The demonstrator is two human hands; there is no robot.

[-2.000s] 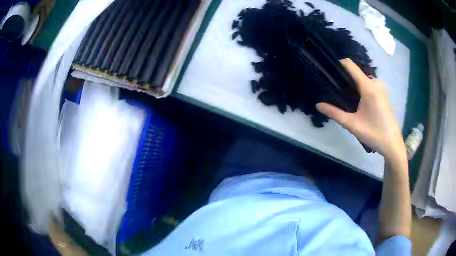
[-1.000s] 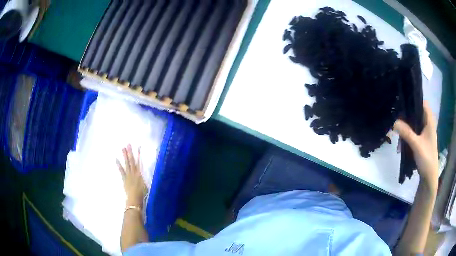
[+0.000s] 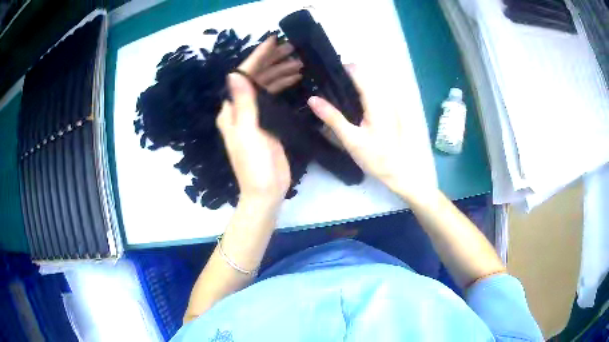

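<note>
My right hand (image 3: 370,143) is closed around a bundle of dark profile strips (image 3: 320,50), held tilted over the right side of the black heap. My left hand (image 3: 257,150) is just left of the bundle, above the heap, with thumb and fingers curved and blurred. A thin dark line shows between its thumb and fingers; I cannot tell if it grips anything. The small black end caps (image 3: 190,97) lie heaped on the white work board (image 3: 143,220), partly hidden by both hands.
Rows of dark strips (image 3: 63,190) lie in a tray at the left. A small labelled squeeze bottle (image 3: 452,120) stands on the green bench (image 3: 467,177) right of the board. White sheets (image 3: 534,107) are stacked at the right, above a tan cardboard panel (image 3: 544,260). Blue crates show below the bench.
My left hand has moved from the white sheets at lower left up over the heap. The bundle in my right hand is now beside it, tilted. The view has turned right, showing the bottle fully.
</note>
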